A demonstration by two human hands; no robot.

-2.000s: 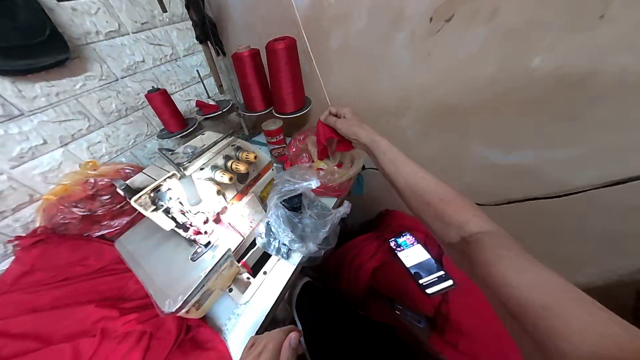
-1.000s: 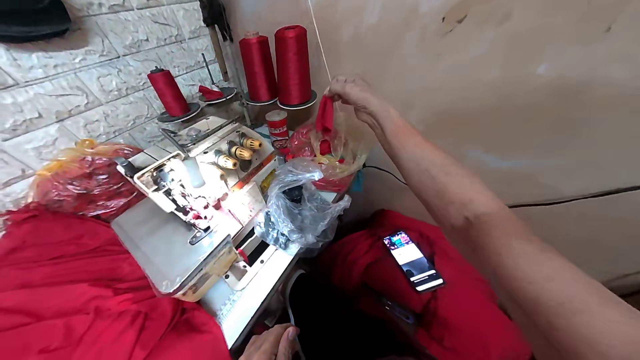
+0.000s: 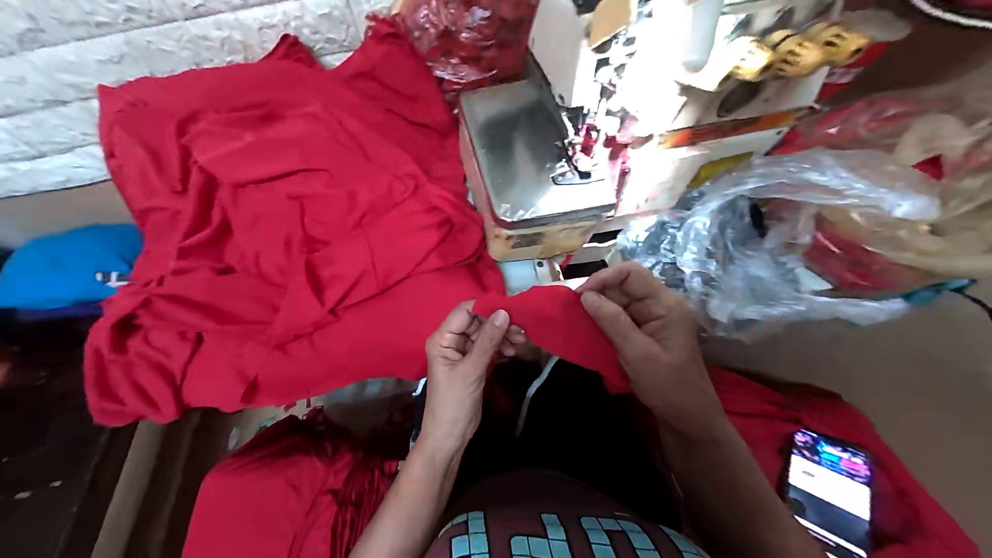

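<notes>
A small piece of red fabric (image 3: 558, 322) is stretched between my two hands, in front of the sewing machine. My left hand (image 3: 465, 349) pinches its left end between thumb and fingers. My right hand (image 3: 647, 333) grips its right end, and part of the cloth hangs down beside the palm. Just beyond stands an overlock sewing machine (image 3: 535, 155) with its lamp lit and a metal plate at its left. A large heap of red fabric (image 3: 287, 225) spreads left of the machine, its near edge by my left hand.
Crumpled clear plastic bags (image 3: 744, 248) lie right of the machine. A lit smartphone (image 3: 829, 488) rests on red cloth at lower right. More red fabric (image 3: 279, 496) lies at lower left, a blue item (image 3: 70, 263) at far left. A white brick wall (image 3: 178, 39) stands behind.
My right hand has come down from beside the thread cones and bag, bringing red fabric to my left hand, which now holds it too. The view has swung left and down.
</notes>
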